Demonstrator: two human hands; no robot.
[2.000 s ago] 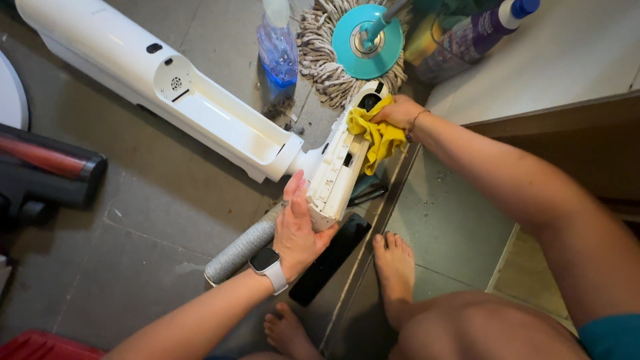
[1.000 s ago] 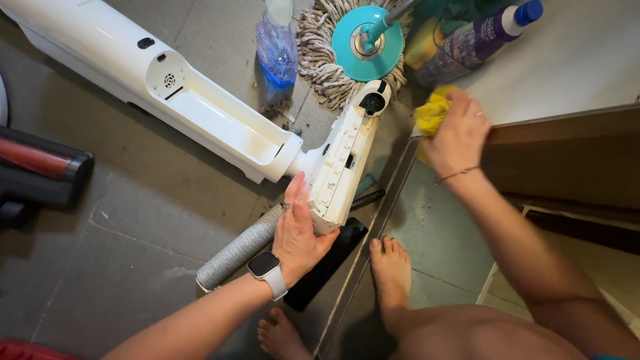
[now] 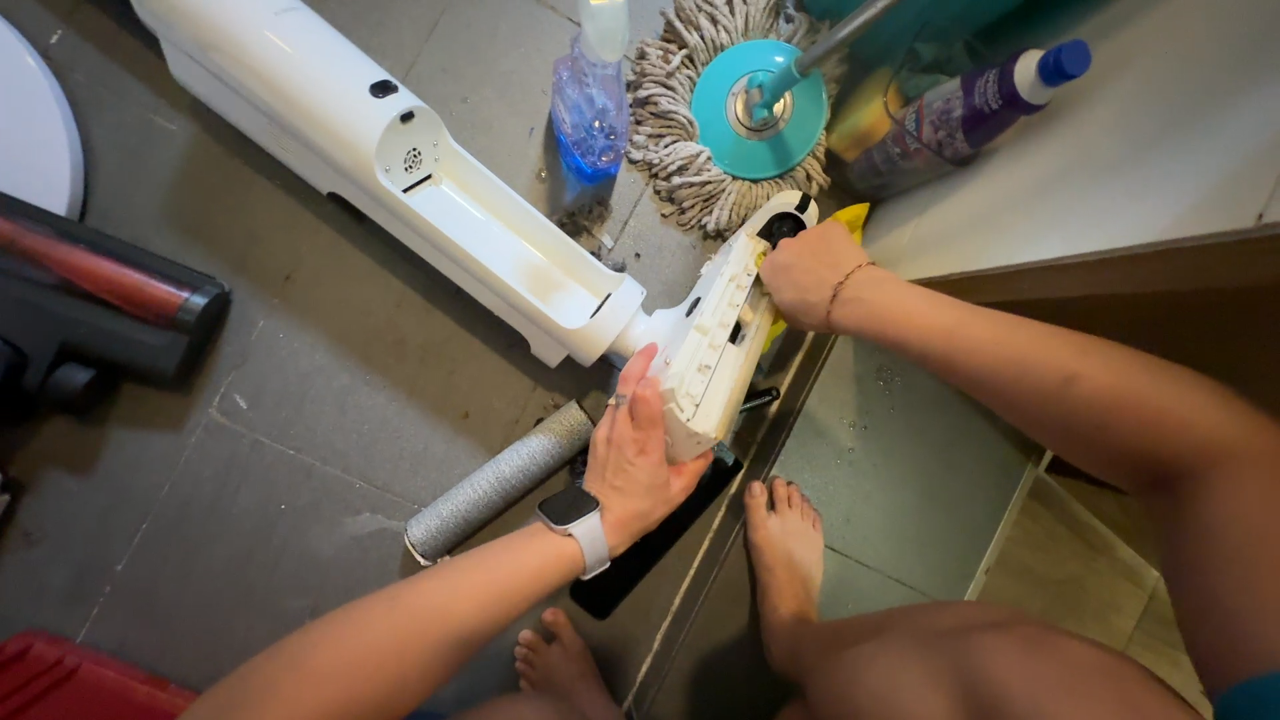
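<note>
My left hand [image 3: 640, 465], with a watch at its wrist, grips the near end of the white floor-cleaner head [image 3: 710, 345]. At the head's far end, my right hand [image 3: 812, 275] is closed on a yellow cloth [image 3: 852, 220], mostly hidden behind the fingers and the head. A long white cleaner body [image 3: 460, 215] with a hollow recess lies on the tiles, joined to the head. A grey roller brush [image 3: 500, 483] rests left of my left hand. Beneath that hand lies a long black part [image 3: 650, 550], partly covered.
Beyond the head are a string mop with a turquoise disc [image 3: 715, 115], a spray bottle with blue liquid [image 3: 590, 120] and a purple bottle with a blue cap [image 3: 960, 115]. A black and red vacuum part [image 3: 110, 290] lies left. A red plastic object [image 3: 75, 680] sits lower left.
My right hand, with the yellow cloth, was off to the right of the head one second ago and is now back against its far end. My left hand has kept its hold.
</note>
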